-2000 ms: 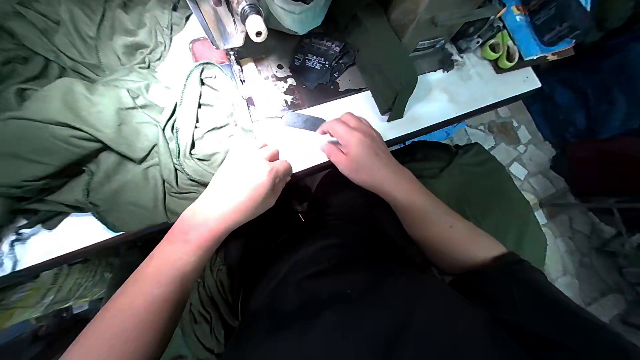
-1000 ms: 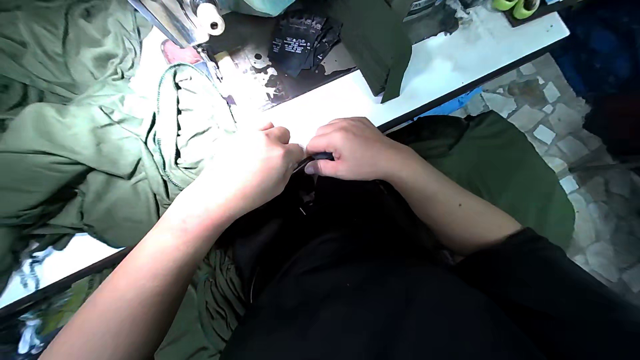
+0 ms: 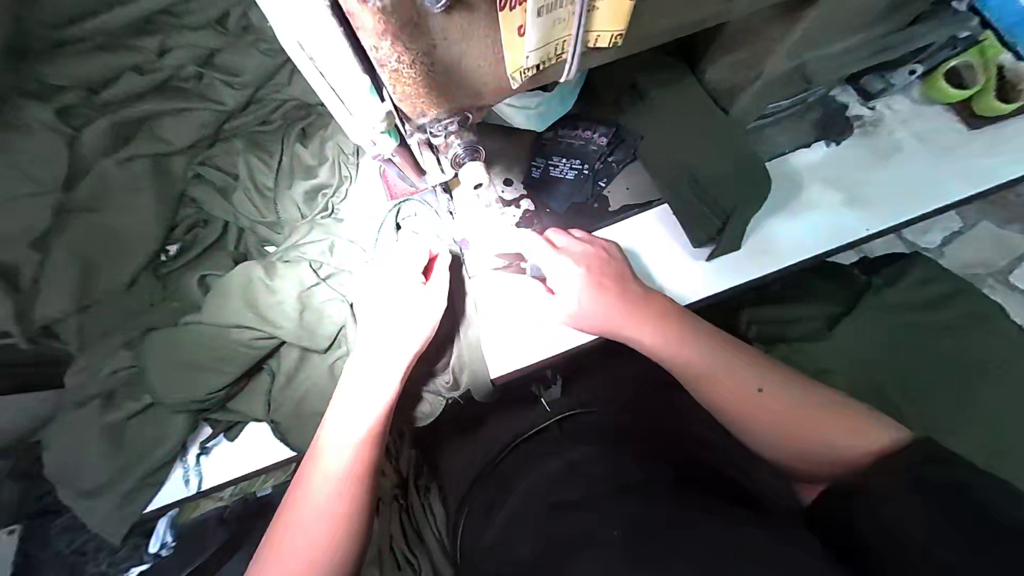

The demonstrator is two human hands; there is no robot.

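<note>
Under the bright lamp, my left hand [image 3: 408,292] lies at the near side of a sewing machine's needle area [image 3: 452,192], on olive fabric [image 3: 468,344] that hangs over the table edge. My right hand [image 3: 584,276] is to the right of the needle area, fingers bent and pointing left toward the machine bed. Glare washes out the fingertips of both hands, so whether they pinch the cloth cannot be told. A large heap of olive green fabric [image 3: 248,312] lies left of my left hand.
Black printed labels [image 3: 568,164] lie in a pile behind my right hand. A dark green cloth strip [image 3: 696,160] crosses the white table [image 3: 840,184]. Green-handled scissors [image 3: 960,76] rest at the far right. The machine head [image 3: 432,64] stands ahead, and more green fabric [image 3: 920,344] hangs at right.
Both hands have moved from the table's near edge, where they were together a second ago, forward to the needle area. They are now apart. The view has shifted toward the machine.
</note>
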